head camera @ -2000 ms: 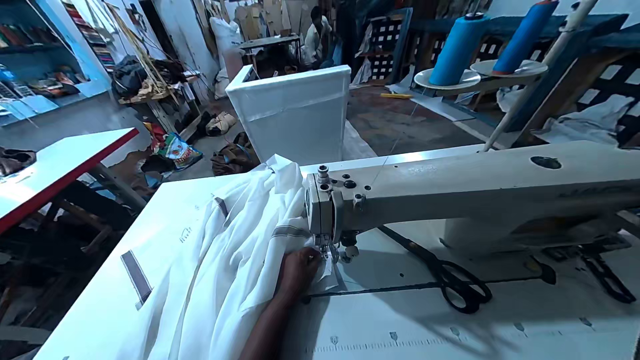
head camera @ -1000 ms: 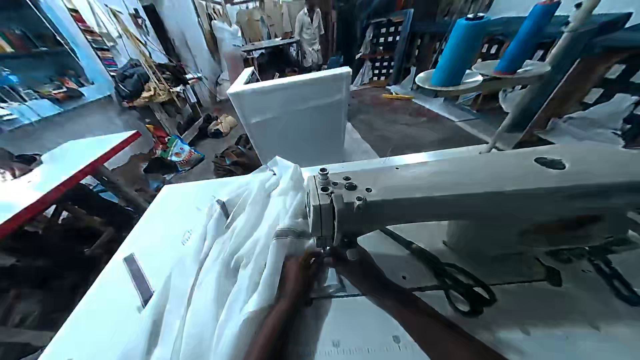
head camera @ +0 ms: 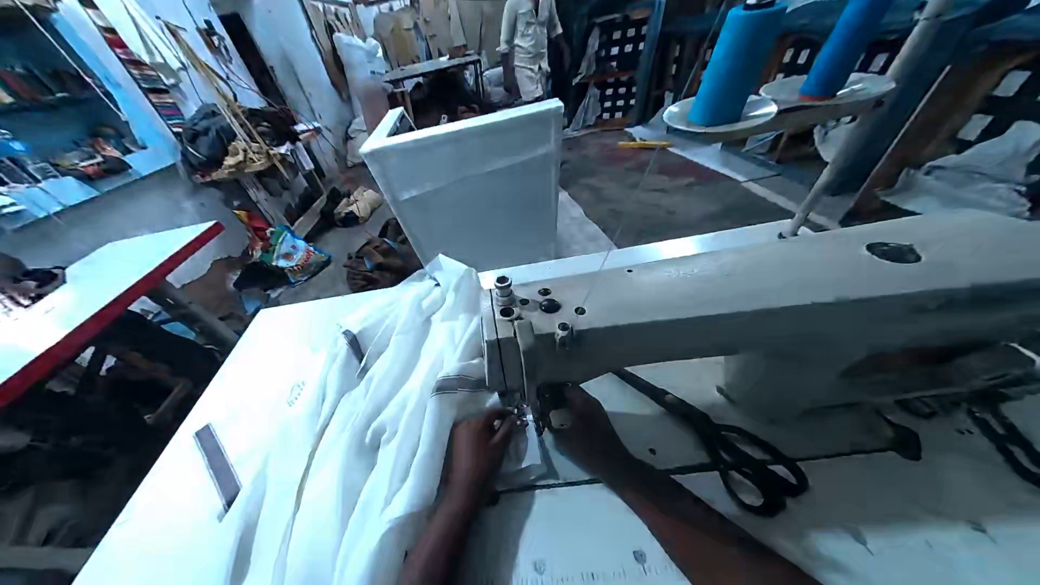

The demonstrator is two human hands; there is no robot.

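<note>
White fabric [head camera: 390, 406] lies in long folds over the left part of the sewing table [head camera: 569, 528], its right edge at the needle area of an industrial sewing machine [head camera: 756, 284]. Beside the presser foot, my left hand [head camera: 479, 447] has its fingertips on the edge of the fabric. My right hand [head camera: 585, 431] is just right of the needle, under the machine head; its fingertips are partly hidden, so its grip is unclear. Black-handled scissors [head camera: 751, 471] lie under the machine arm, right of my right hand.
Blue thread cones [head camera: 735, 69] stand on a holder behind the machine. A gray strip [head camera: 218, 465] lies on the table's left side. A white panel [head camera: 487, 187] rises behind the table, and a red-edged table [head camera: 106, 284] stands at left. A person [head camera: 530, 49] stands in the background.
My right hand, out of view two seconds ago, has come in to the needle area. My left hand stays by the presser foot. The person in the background has stood up.
</note>
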